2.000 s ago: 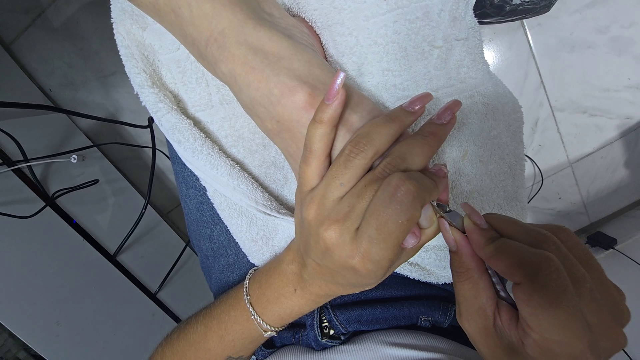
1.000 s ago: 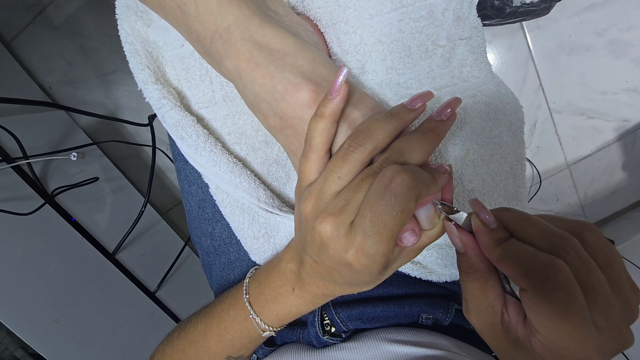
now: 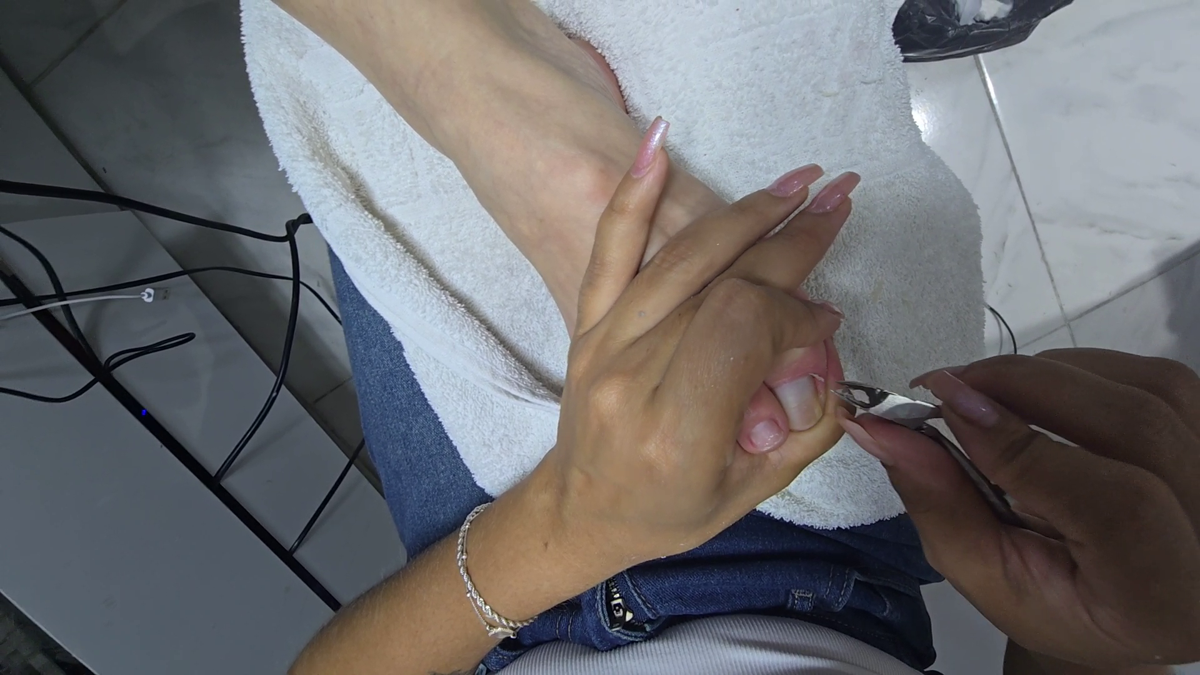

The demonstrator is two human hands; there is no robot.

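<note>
Another person's bare foot (image 3: pixel 534 150) rests on a white terry towel (image 3: pixel 900 253) over my lap. My left hand (image 3: pixel 675 403), a chain bracelet at its wrist, grips the toes; the big toe's nail (image 3: pixel 800 403) and a smaller toe (image 3: pixel 764 427) show between its thumb and fingers, the other toes hidden. From the right, my right hand (image 3: pixel 1059 487) holds metal cuticle nippers (image 3: pixel 900 407) between thumb and fingers, their tips at the side of the big toenail. The handles are partly hidden in the palm.
Black cables (image 3: pixel 291 356) and a thin white cable (image 3: pixel 75 302) cross a pale panel (image 3: pixel 141 487) with a dark edge on the left. A black plastic bag (image 3: pixel 975 28) lies at the top right above marble-look floor tiles (image 3: pixel 1097 141). My jeans (image 3: pixel 750 581) show under the towel.
My right hand and the nippers have shifted slightly at the side of the big toenail, and more of the nippers' jaws shows than two seconds ago. My left hand keeps its hold on the toes.
</note>
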